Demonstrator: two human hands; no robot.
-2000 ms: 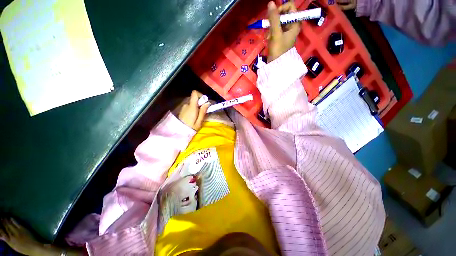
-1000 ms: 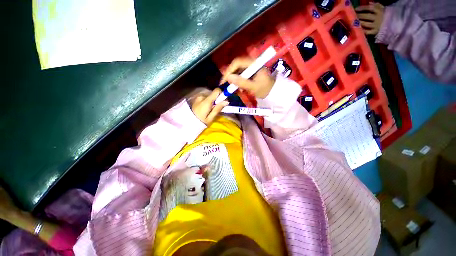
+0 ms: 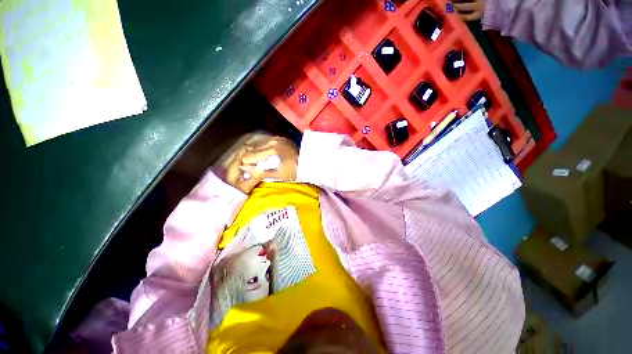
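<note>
My left hand [image 3: 240, 171] and my right hand [image 3: 283, 153] are close together in front of my yellow shirt, fingers curled. A white piece [image 3: 269, 164], apparently a marker pen seen nearly end-on, shows at my right fingers. A smaller white piece [image 3: 246, 175] shows at my left fingers, likely the other marker. The tips and most of both barrels are hidden. The red divided tray [image 3: 375, 74] lies beyond my right sleeve. Several glossy black units with white labels [image 3: 423, 95] sit in its compartments.
A clipboard sheet [image 3: 466, 164] with pens [image 3: 441, 124] lies on the tray's near right part. A yellow-edged paper [image 3: 69, 69] lies on the dark green bench [image 3: 173, 62]. Another person's hand [image 3: 470, 9] is at the tray's far edge. Cardboard cartons [image 3: 565, 187] stand at right.
My right hand has come from the tray to my left hand. The blue marker tip and long white barrels no longer show. A labelled black unit is now uncovered in the tray.
</note>
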